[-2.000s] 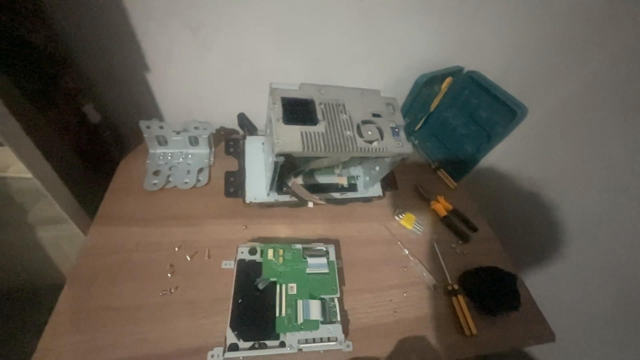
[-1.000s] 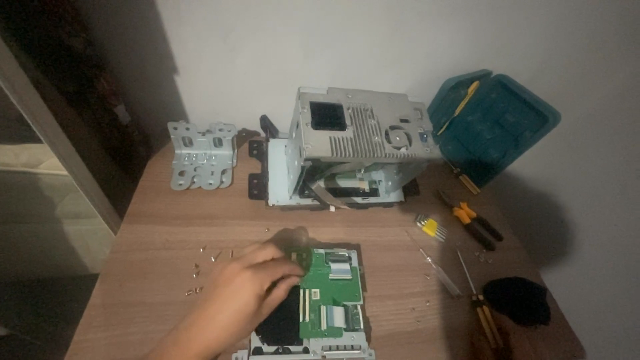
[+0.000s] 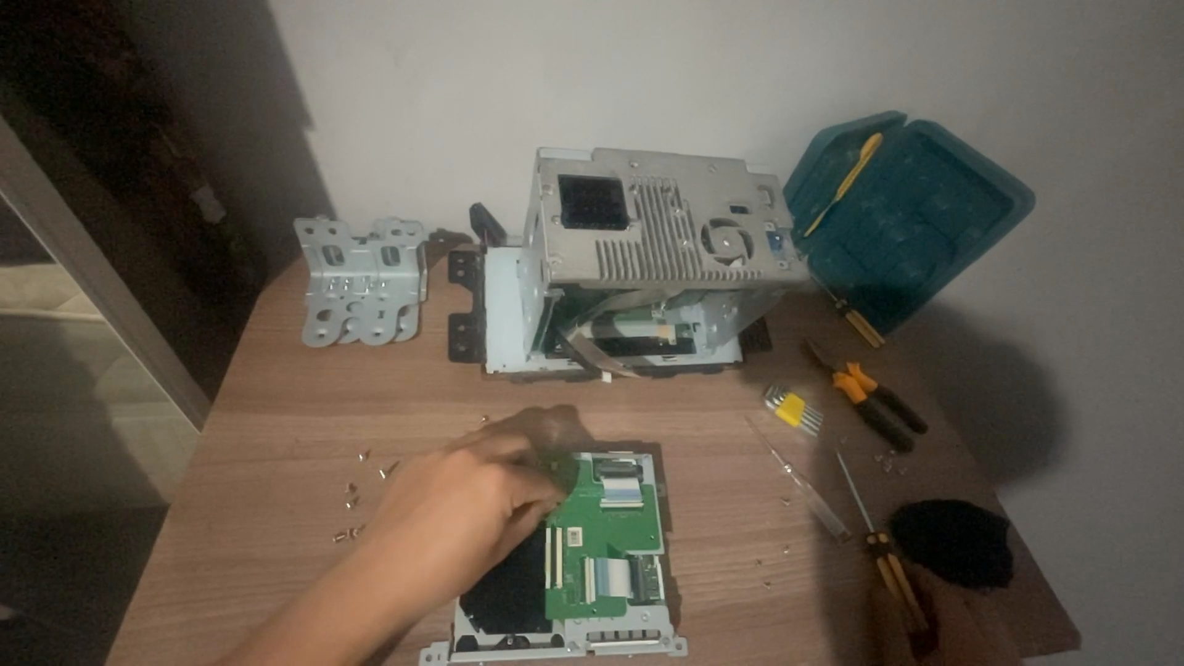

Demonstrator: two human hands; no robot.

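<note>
My left hand [image 3: 490, 499] reaches over the upper left corner of a green circuit board [image 3: 601, 527] on a metal chassis plate, its fingers bent and close together. The fingertips are hidden, so what they hold cannot be told. White ribbon cables [image 3: 612, 578] and a black pad [image 3: 509, 587] show on the plate. At the lower right, my right hand [image 3: 902, 620] is dim and blurred beside the handle of a screwdriver [image 3: 883, 555]; whether it grips the handle cannot be told. A black cloth-like bundle [image 3: 953, 543] lies next to that screwdriver.
Behind stands an opened metal electronics housing [image 3: 666, 222]. A metal bracket [image 3: 363, 282] stands left; a teal plastic case [image 3: 916, 213] leans on the wall. Pliers [image 3: 874, 402], a hex key set [image 3: 793, 410], a clear-handled screwdriver [image 3: 809, 490] and loose screws [image 3: 351, 502] lie about.
My left hand has come in from the lower left to the circuit board, where it was not in view two seconds ago. The view has shifted somewhat.
</note>
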